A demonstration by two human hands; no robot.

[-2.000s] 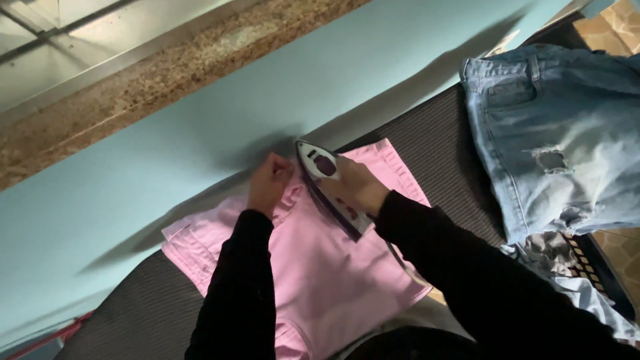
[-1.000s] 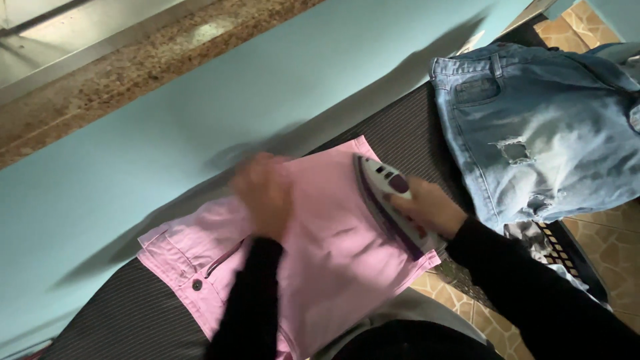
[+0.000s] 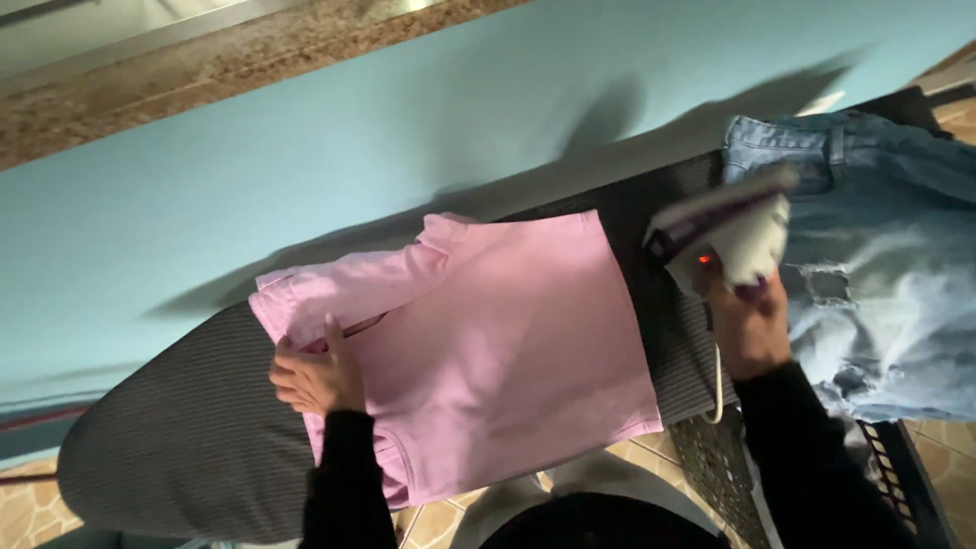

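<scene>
A pink garment [image 3: 503,343] with a waistband lies across a dark striped ironing board [image 3: 191,450]. My left hand [image 3: 316,374] rests at its waistband on the left, fingers on the cloth; whether they pinch it I cannot tell. In my right hand [image 3: 751,328] is a white and purple clothes iron [image 3: 717,229], slightly blurred, raised and tilted, with a small red light lit. It is to the right of the pink garment, in front of the ripped blue denim garment [image 3: 892,252]. A pale cord [image 3: 718,389] hangs below it.
Behind the board runs a light blue wall [image 3: 381,160] with a brown speckled stone ledge [image 3: 206,65] above. A dark slotted plastic basket [image 3: 892,465] stands at the lower right, partly under cloth. The floor is tiled [image 3: 435,526]. A red bar [image 3: 46,418] shows at the far left.
The iron has left the pink cloth and moved right, lifted and turned. My left hand has moved from the garment's upper part to its waistband. The view has shifted.
</scene>
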